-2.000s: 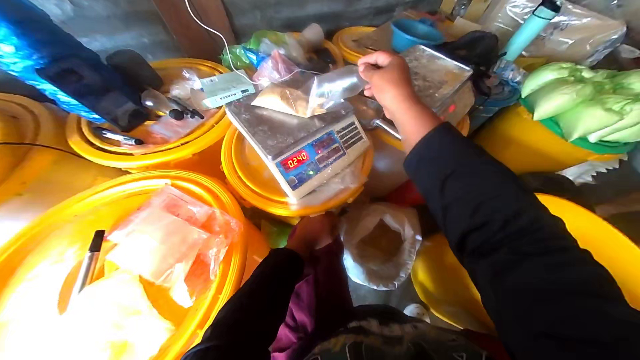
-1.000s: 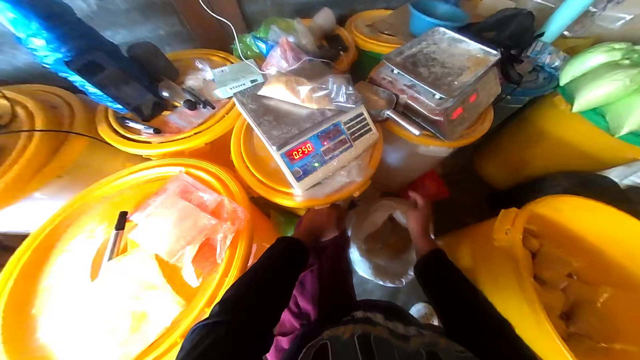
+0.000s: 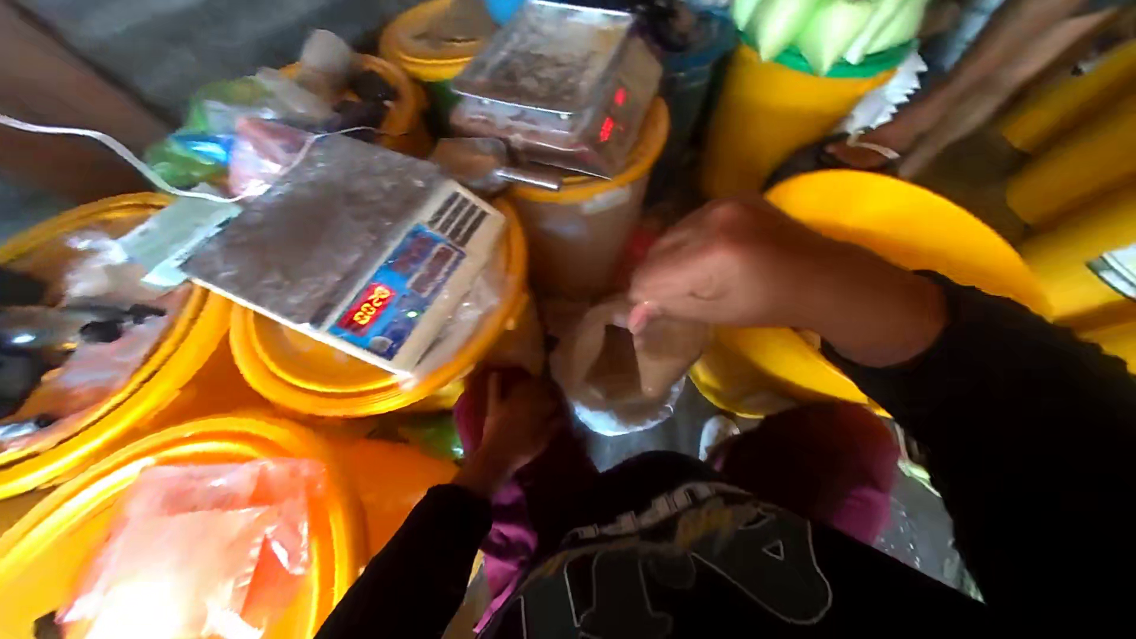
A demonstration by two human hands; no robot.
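My right hand (image 3: 710, 266) is closed around the top of what looks like a small clear plastic bag (image 3: 666, 351), blurred, hanging over a larger open plastic sack (image 3: 612, 390) on the floor between my legs. My left hand (image 3: 524, 413) rests low by my knee, beside the sack; its fingers are partly hidden in shadow. Left of both hands, a digital scale (image 3: 311, 231) with a bare metal plate and lit red digits sits on a yellow lidded bucket (image 3: 355, 404). Behind it, a second scale (image 3: 550, 80) stands on another bucket, with a metal scoop (image 3: 497, 169) beside it.
At lower left, pink plastic bags (image 3: 204, 541) lie on a yellow lid. A large yellow tub (image 3: 905, 222) stands on the right. Green filled bags (image 3: 825, 27) top a bucket behind. Another person's limb (image 3: 941, 98) shows at upper right. A white cable (image 3: 115, 151) reaches the nearer scale.
The filled clear bag has left the nearer scale's plate. My right hand has risen from the sack's rim and is now closed above it. The view has shifted to the right.
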